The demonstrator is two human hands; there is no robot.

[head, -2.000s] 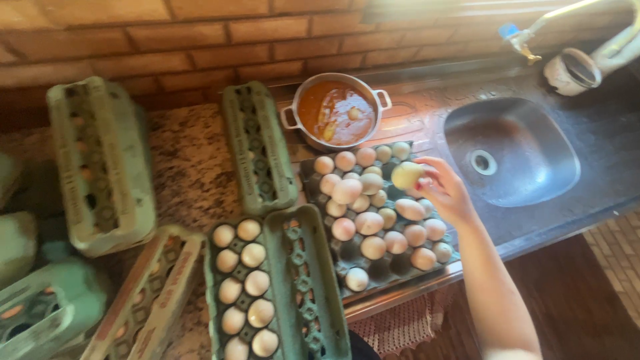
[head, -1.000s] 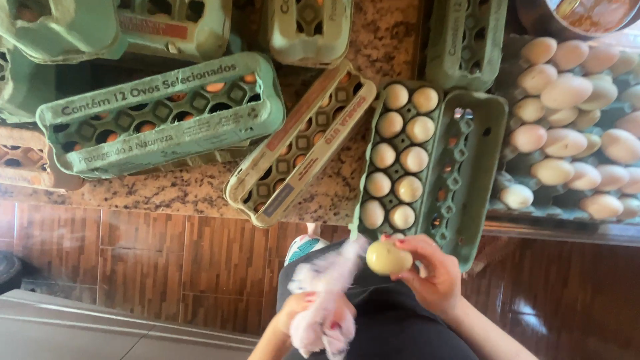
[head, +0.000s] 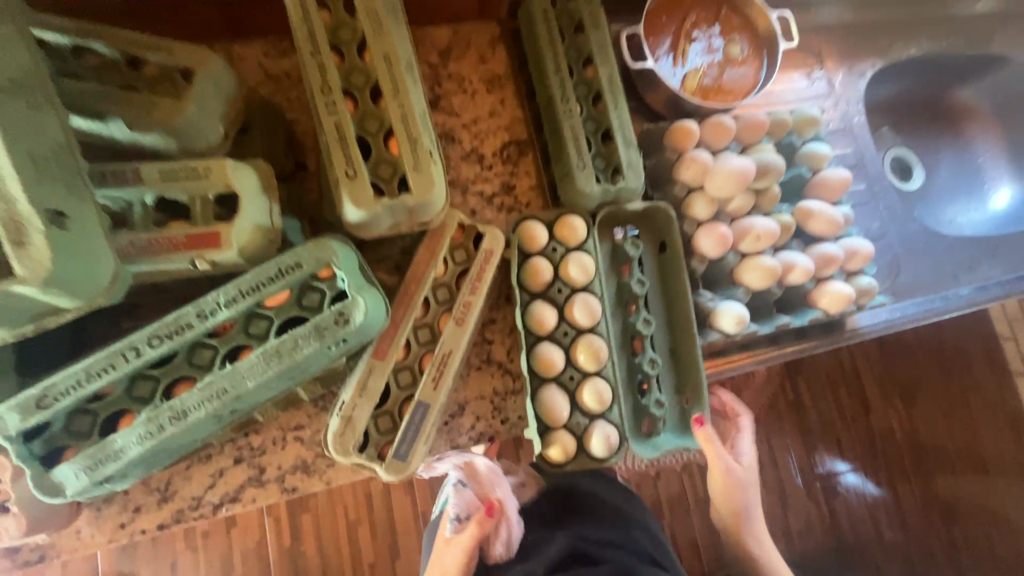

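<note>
My left hand (head: 472, 532) holds a crumpled pink-and-white cloth (head: 488, 496) low at the counter's front edge. Beside the lower right corner of an open green egg carton (head: 672, 320) is my right hand (head: 730, 448), thumb at the lid's edge and fingers apart. Two rows of pale eggs (head: 582, 310) fill the carton's left half. Its lid lies folded back to the right, with slots down the middle. Right of it, a large egg tray (head: 744, 324) on the steel drainboard holds many brown and whitish eggs (head: 755, 234), some stacked on others.
Closed egg cartons (head: 200, 360) cover the left of the granite counter (head: 484, 104); a narrow one (head: 416, 344) lies beside the open carton and another (head: 588, 104) behind it. A two-handled pot (head: 712, 56) of orange-brown liquid stands behind the tray. A steel sink (head: 952, 144) is at right.
The egg my right hand held one second ago is no longer in it; that hand is now at the carton lid. The carton now has eggs in its front-end cups. The view has shifted right.
</note>
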